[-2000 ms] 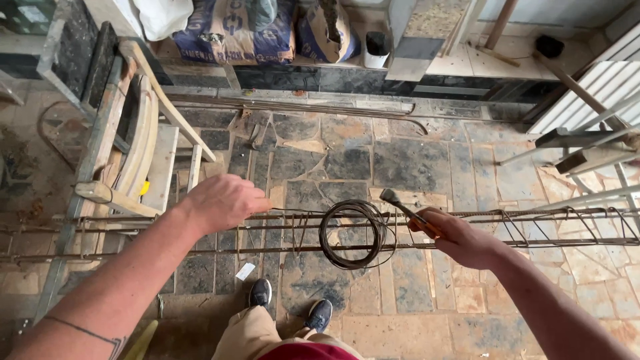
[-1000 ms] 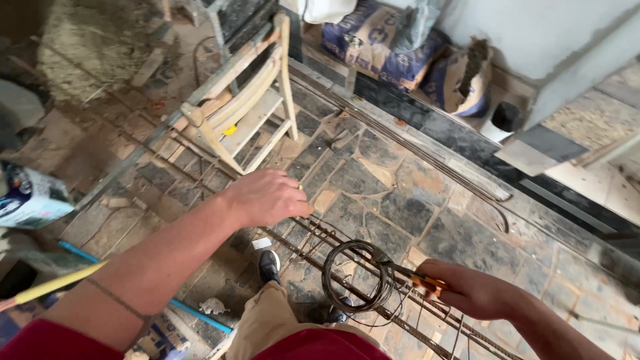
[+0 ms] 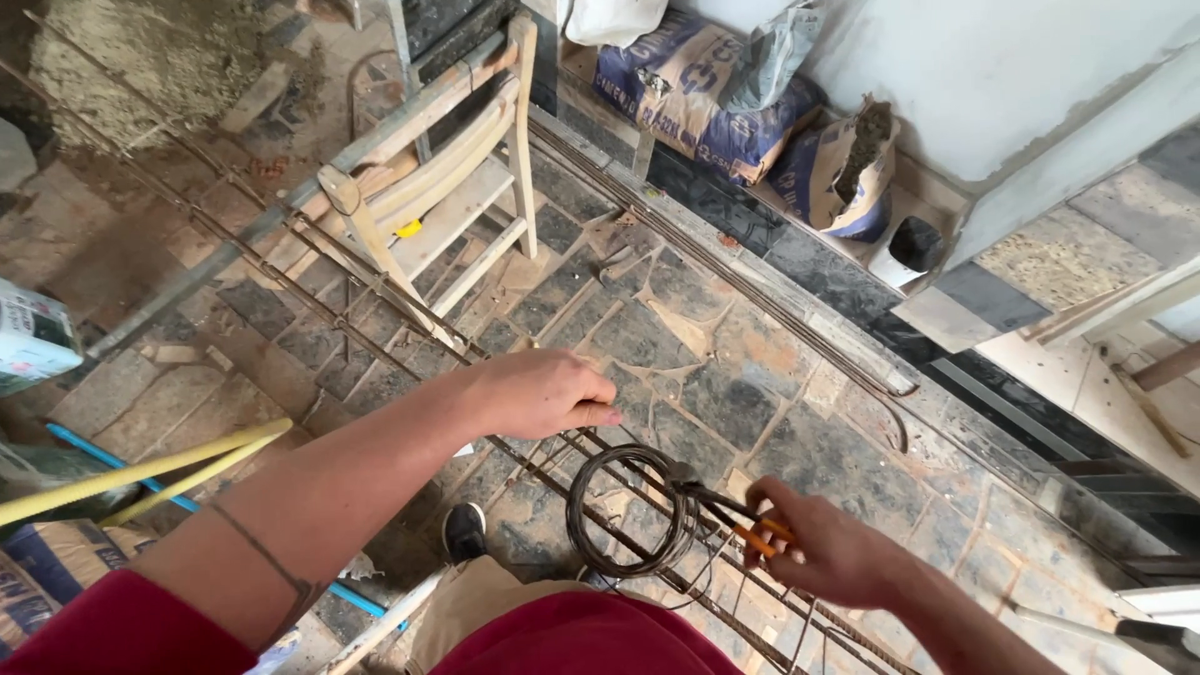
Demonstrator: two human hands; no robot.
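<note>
A coil of thin dark wire rests on a long rebar cage that crosses the view diagonally. In my right hand are pincers with orange grips; their dark head lies against the right side of the coil. My left hand is above the rebar, up and left of the coil, its thumb and fingertips pinched together at what looks like a thin wire end running toward the coil. The palm side of that hand is hidden.
A wooden chair with a yellow object on its seat stands beside the cage. Loose rebars lie along the wall ledge, below cement bags and a white pot. A yellow hose and blue pipe are at lower left.
The view has swung strongly to the left since two seconds ago. The pincers, held apart from the coil's right side two seconds ago, have come against it.
</note>
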